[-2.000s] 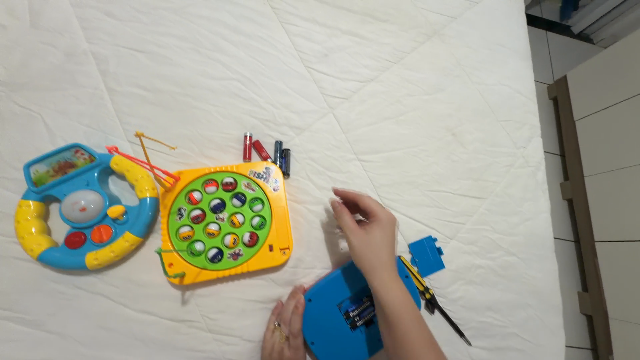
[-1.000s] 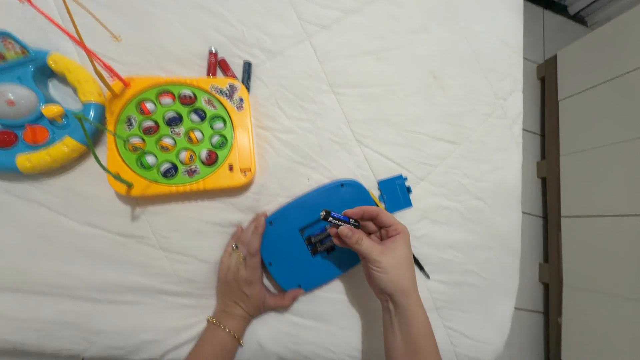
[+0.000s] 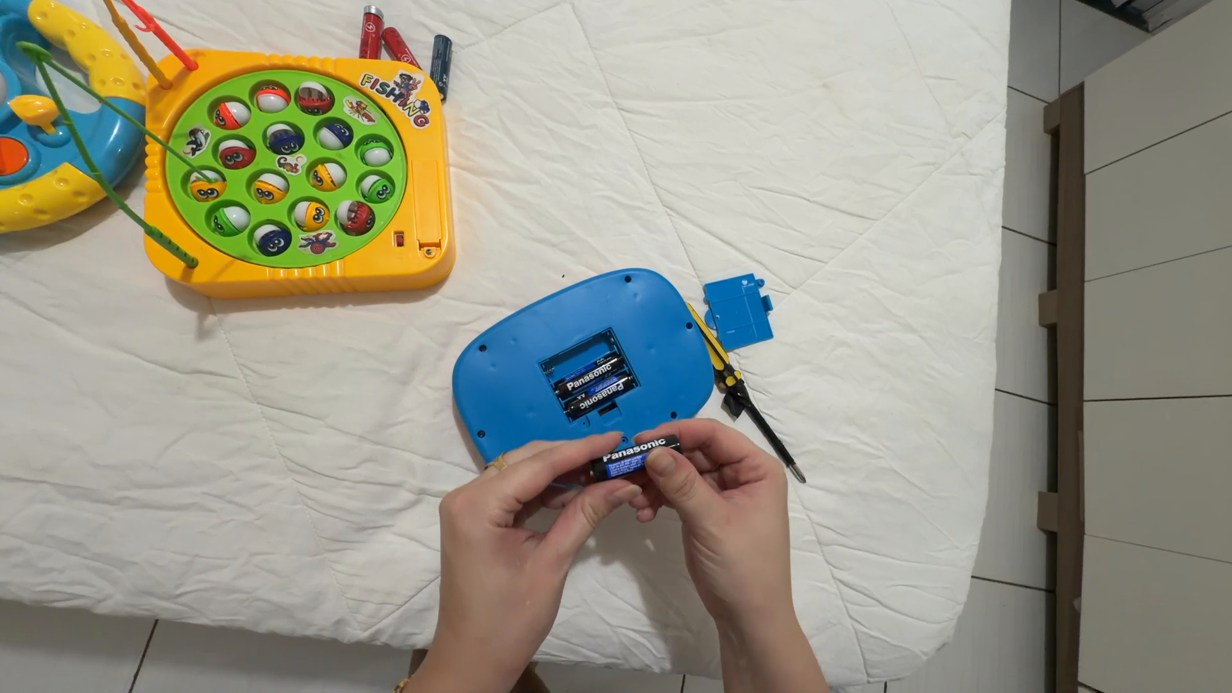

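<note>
A black and blue Panasonic battery is held between my left hand and my right hand, just over the lower edge of a blue plastic toy. My right thumb and fingers pinch its right part; the fingertips of my left hand touch its left end. The toy lies face down with its battery compartment uncovered. Two Panasonic batteries lie inside, and a slot at the compartment's top shows no battery. The blue battery cover rests right of the toy, beside a yellow and black screwdriver.
A yellow and green fishing game lies at upper left, with small toy rods across it. Left of it is a blue and yellow toy steering wheel. Two red batteries and a dark one lie behind the game on the white bedspread.
My right hand has brought the battery from above the compartment to the toy's lower edge. My left hand has left the toy's left side and come to the battery. The view has shifted.
</note>
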